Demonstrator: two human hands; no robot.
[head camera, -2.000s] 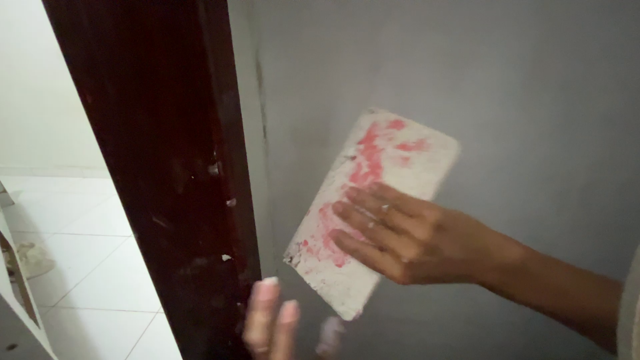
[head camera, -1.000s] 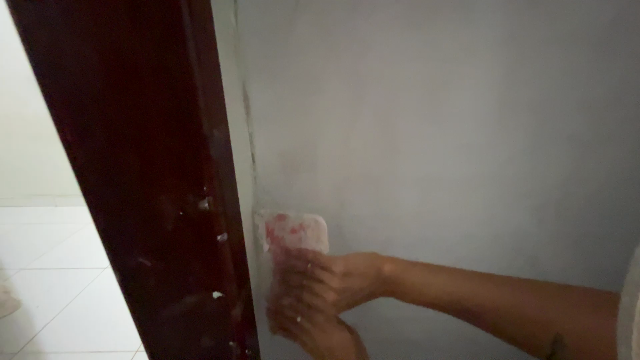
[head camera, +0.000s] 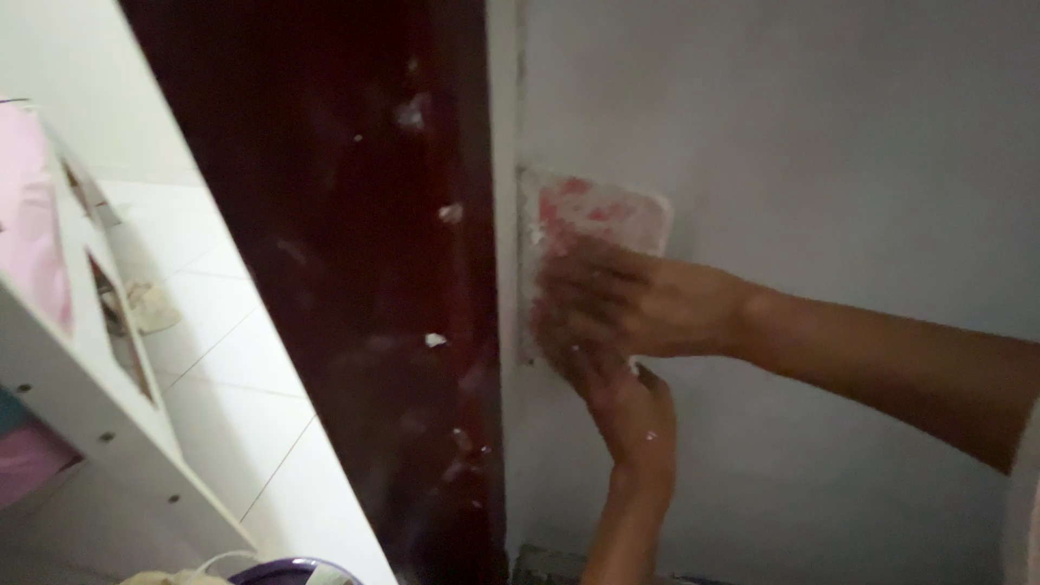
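A pale rectangular board with rounded corners and red smears (head camera: 626, 213) lies flat against the grey wall (head camera: 772, 146), its left edge beside the dark red door frame (head camera: 366, 268). My right hand (head camera: 642, 296), coming in from the right, presses on the board with its fingers spread across the smeared face. Below it, my left hand (head camera: 621, 390) reaches up from the bottom, its fingers on the board's lower part and overlapping those of my right hand. Neither hand visibly curls round the board. White specks and patches mark the frame. The board's lower part is hidden by the hands.
Left of the frame, a white tiled floor (head camera: 219, 325) shows through the opening. White panelled furniture (head camera: 106, 439) with pink fabric (head camera: 28, 211) stands there, with a crumpled beige item (head camera: 153, 307) on the floor behind. A purple rim of a container (head camera: 296, 565) shows at the bottom.
Two seconds ago the board was tilted, away from the frame, with only my right hand on it. It now lies more upright beside the frame, and my left hand has joined on it.
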